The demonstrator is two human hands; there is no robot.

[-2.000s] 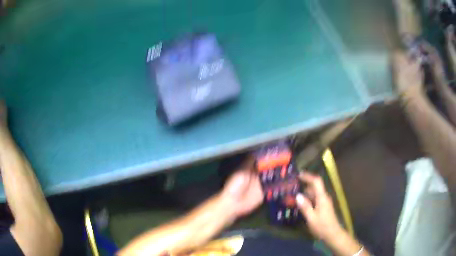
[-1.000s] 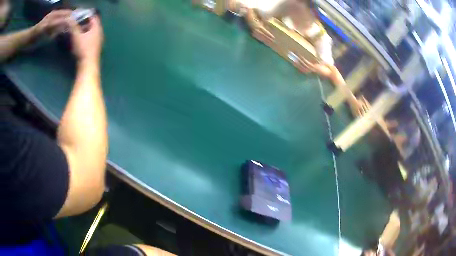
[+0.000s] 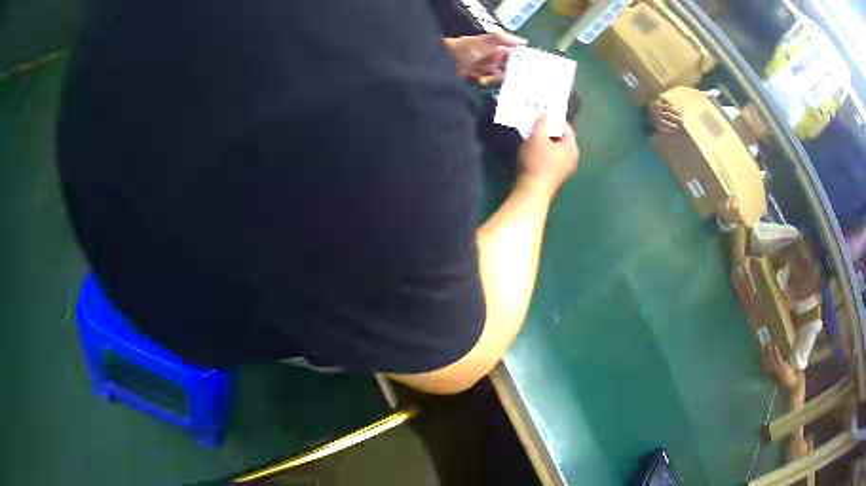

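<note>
My left hand and my right hand are both out of the picture. Nearest in front is another person in a black shirt, seen from behind. That person's two hands hold a white printed leaflet [image 3: 536,90] at the top centre, over the green table [image 3: 608,275]. A dark thing lies partly hidden behind the leaflet. A black retail box [image 3: 655,469] sits on the table at the bottom right, cut off by the picture's edge.
A blue plastic stool [image 3: 157,365] stands under the person. A yellow metal bar [image 3: 332,444] crosses the bottom. Brown shipping cartons [image 3: 712,152] lie along the table's far side, with other people's hands on them. White and blue label strips [image 3: 603,21] are at the top.
The view has swung left. The neighbour's back now fills the left half, and the black box has shifted to the bottom right edge. My hands and the phone, seen two seconds ago, are gone from view.
</note>
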